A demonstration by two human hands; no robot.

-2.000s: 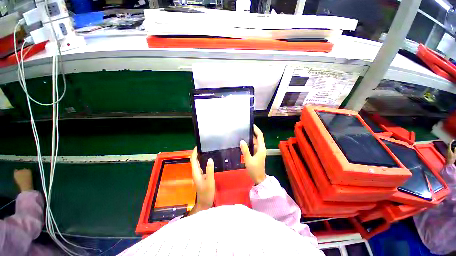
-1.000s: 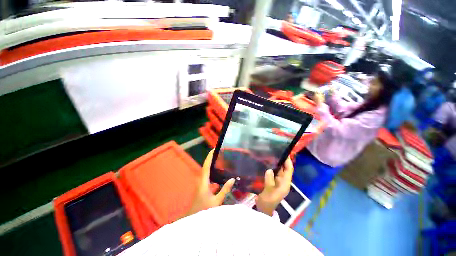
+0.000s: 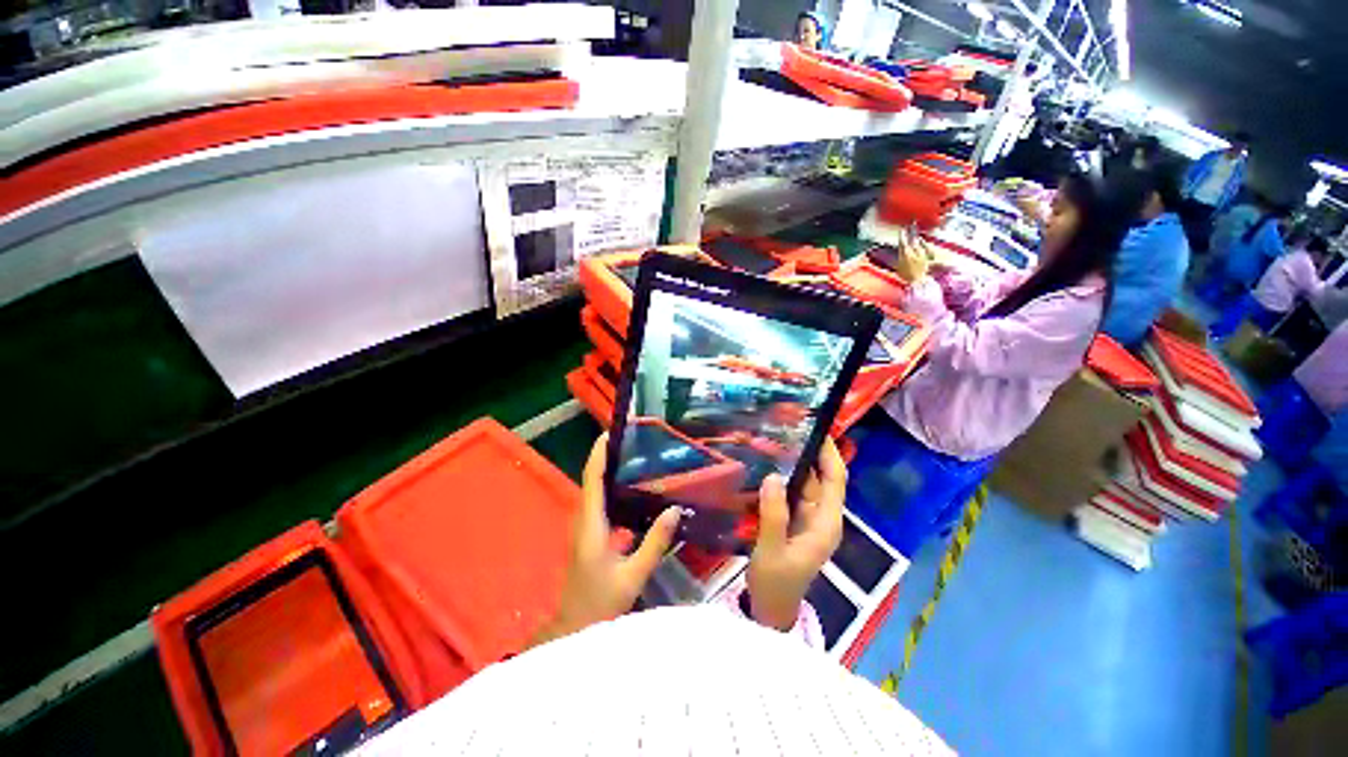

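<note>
A black tablet (image 3: 727,392) is held up and tilted in front of me. Its screen shows a camera preview of the room with orange trays. My left hand (image 3: 603,555) holds its lower left corner, thumb at the bottom edge. My right hand (image 3: 800,544) holds its lower right side, thumb over the front. A second tablet (image 3: 288,651) lies in an orange foam tray (image 3: 178,636) at the lower left and shows an orange picture. An empty orange foam tray (image 3: 470,525) lies beside it.
Stacked orange trays (image 3: 599,333) stand behind the held tablet. A white tray of units (image 3: 887,569) is low on the right. A white sheet (image 3: 325,274) and an instruction sheet (image 3: 591,215) are behind the belt. A person in pink (image 3: 998,348) works at the right.
The view has swung right since the first frame, with the tablet still held in both hands. Its preview has changed from mostly white to the room. The lower-left tablet's screen has turned from dark to orange since one second ago.
</note>
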